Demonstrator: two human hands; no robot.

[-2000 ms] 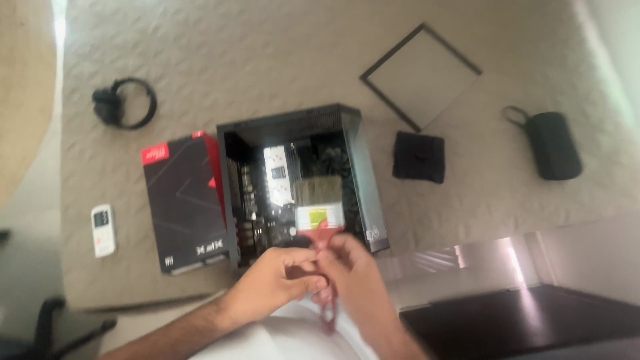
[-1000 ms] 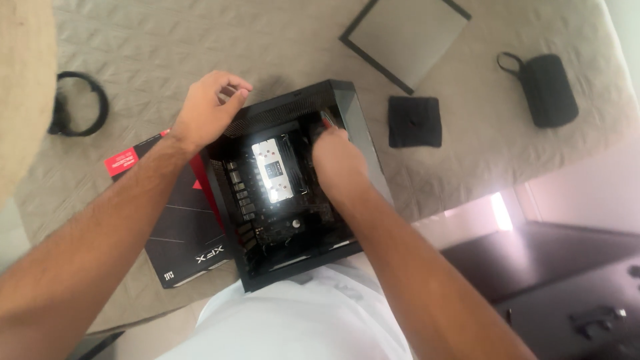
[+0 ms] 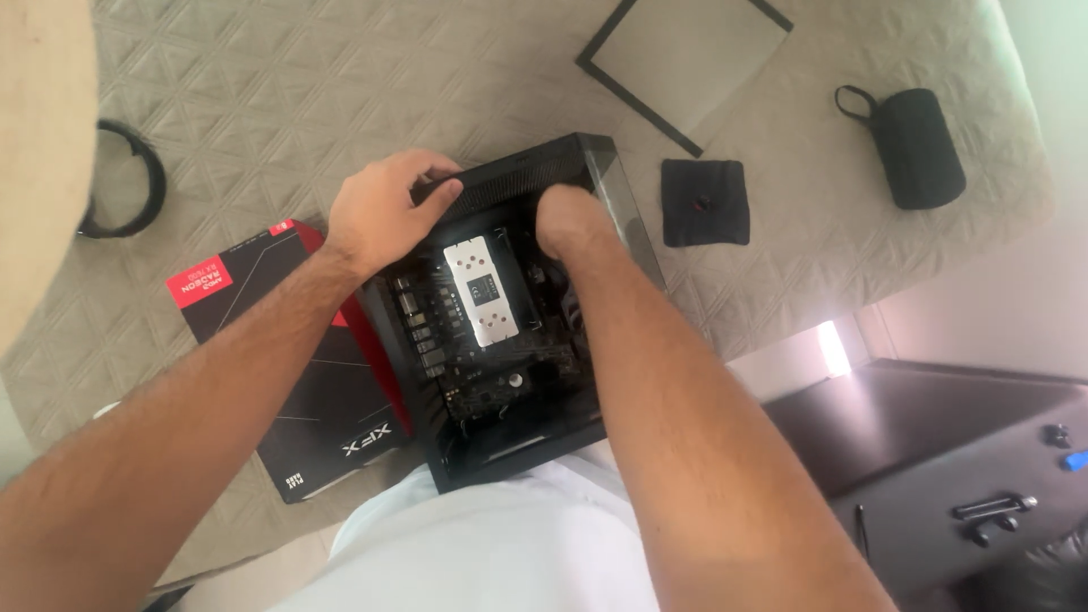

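Observation:
An open black computer case (image 3: pixel 510 467) lies on the quilted bed cover, its motherboard (image 3: pixel 476 382) and a silver-topped CPU cooler (image 3: pixel 482 291) facing up. My left hand (image 3: pixel 391 208) grips the case's upper left edge, thumb over the vented rim. Inside the case at the upper right is my right hand (image 3: pixel 576 223), closed, its fingers turned down and hidden. Whatever it may hold does not show, and the brush is out of sight. Against the case's left side rests a black and red graphics card box (image 3: pixel 314 399), partly under my left forearm.
Beyond the case lie a framed panel (image 3: pixel 688 59), a folded black cloth (image 3: pixel 705 202) and a black cylindrical pouch or speaker with a strap (image 3: pixel 922 149). Black headphones (image 3: pixel 144 183) are at the left. Lower right, a dark desk (image 3: pixel 918 425) bears small tools (image 3: pixel 993 510).
Two seconds ago both hands held a red-handled brush over the case. They moved apart, my right hand reaching into the case. Since one second ago, my left hand has come down onto the case edge.

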